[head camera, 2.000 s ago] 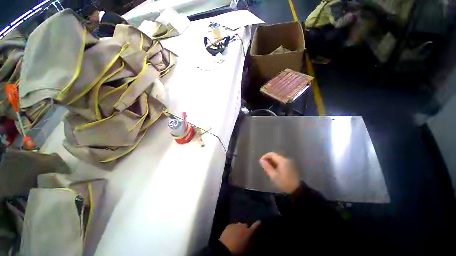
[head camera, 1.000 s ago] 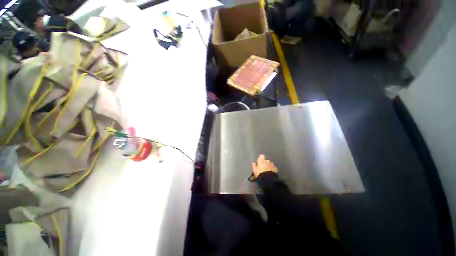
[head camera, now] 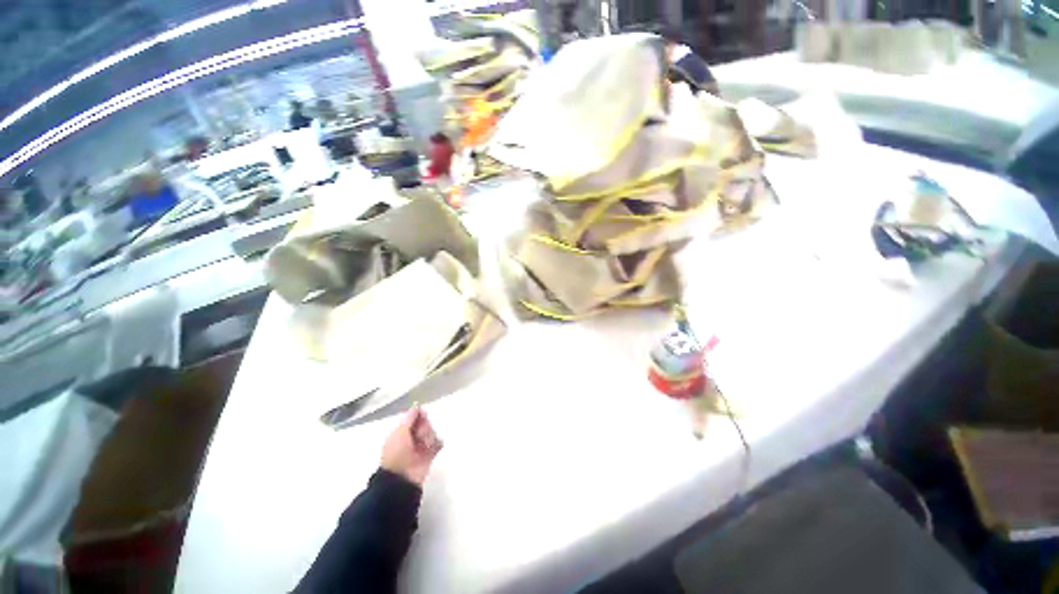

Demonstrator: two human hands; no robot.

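A beige bag (head camera: 389,331) with yellow edging lies on the white table, left of the heap. My left hand (head camera: 412,446) reaches in over the table just in front of this bag's lower edge. Its fingers are small and blurred, and I cannot tell whether they are apart or pinched together. No held item shows. A heap of beige bags (head camera: 616,250) with bright yellow edges stands behind. My right hand is out of the picture.
A silver-topped red pot (head camera: 677,363) stands on the white table (head camera: 557,464) with tools and a dark cord. A dark tangled item (head camera: 929,221) lies at the back right. The metal-topped side table (head camera: 813,534) is lower right. More bags are stacked behind.
The view has swung left from the metal-topped table to the bags. My right hand, earlier over that metal top, has left the picture. My left hand now shows near the separate bag.
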